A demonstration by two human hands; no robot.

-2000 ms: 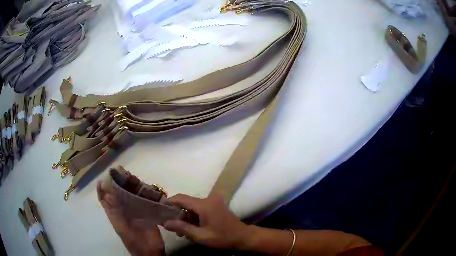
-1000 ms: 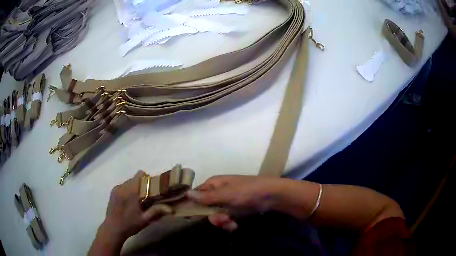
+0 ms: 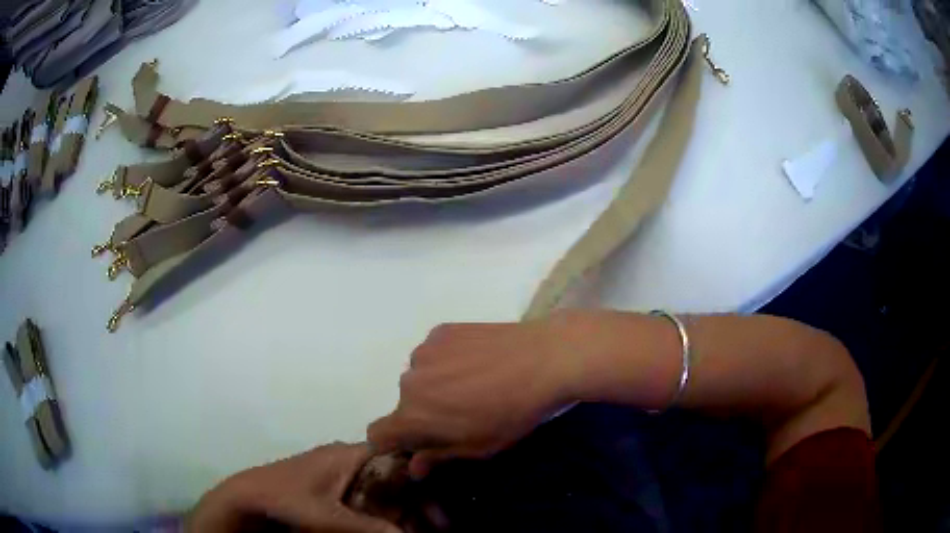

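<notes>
My left hand (image 3: 297,489) is at the bottom edge, partly cut off, closed around the dark, blurred coiled part of a tan webbing strap (image 3: 391,484). My right hand (image 3: 464,390) lies over the same coil from above, fingers bent down onto it; its exact grip is partly hidden. The strap's loose tail (image 3: 630,208) runs from behind my right wrist up to a gold snap hook (image 3: 715,60) at upper right. A curved pile of webbing straps (image 3: 469,172) lies beyond my hands, with gold hooks and brown tabs at its left end.
Banded strap bundles (image 3: 68,135) lie at far left, another bundle (image 3: 36,396) at lower left. A grey-taupe pile (image 3: 78,36) is at top left. White zigzag strips (image 3: 365,26) lie at the top. A lone coiled strap (image 3: 870,130), a white piece (image 3: 809,170) and clear plastic (image 3: 875,36) are at right.
Both hands have moved down towards the bottom edge with the coil, now mostly covered. The strap's tail was drawn in earlier, bringing its hook end off the pile's far side. The view has shifted.
</notes>
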